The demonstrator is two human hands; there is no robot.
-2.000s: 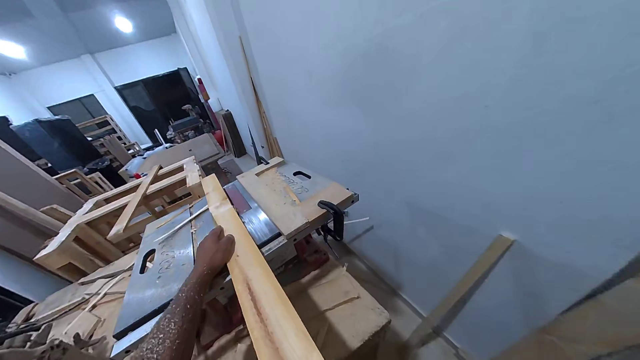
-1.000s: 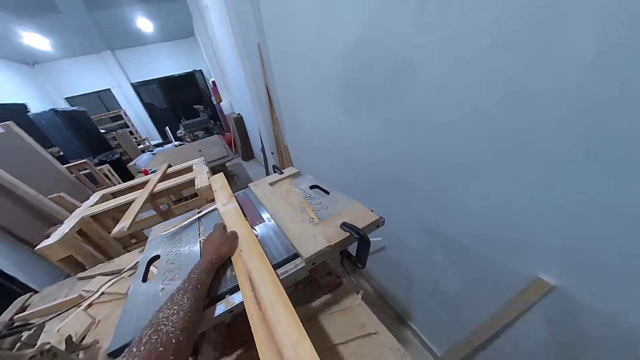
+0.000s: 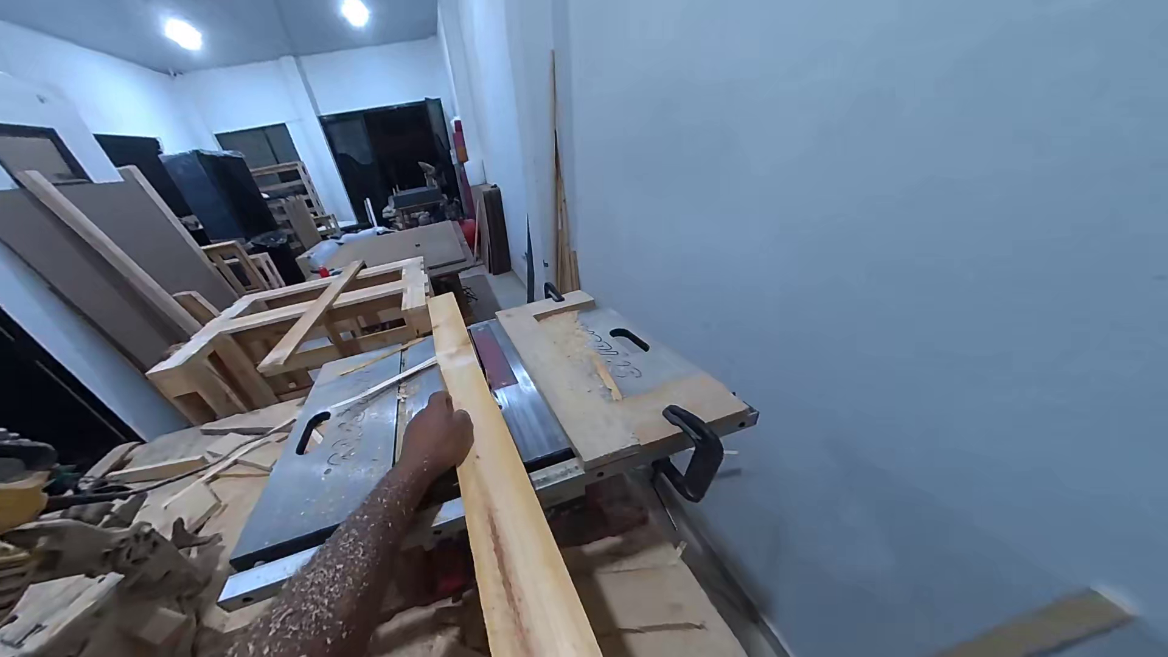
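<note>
My left hand [image 3: 440, 434] grips the left edge of a long wooden board [image 3: 493, 474], its forearm dusted with sawdust. The board lies lengthwise over the metal top of a table saw [image 3: 342, 429], and its near end runs out of the bottom of the view. Just right of the board is a red insert plate [image 3: 494, 357]. Further right, a wooden fence board [image 3: 584, 401] is held down by a black C-clamp [image 3: 693, 453], with wood shavings on it. My right hand is not in view.
A wooden frame [image 3: 324, 306] with a loose slat stands beyond the saw. Offcuts [image 3: 173, 470] are heaped at the left, near a thin strip [image 3: 383, 388] on the saw top. A blue-grey wall [image 3: 867, 274] borders the right side. Another board [image 3: 1040, 630] shows at lower right.
The view has shifted, so the saw sits lower in it. My left hand stays on the board; any slide of the board is not plain.
</note>
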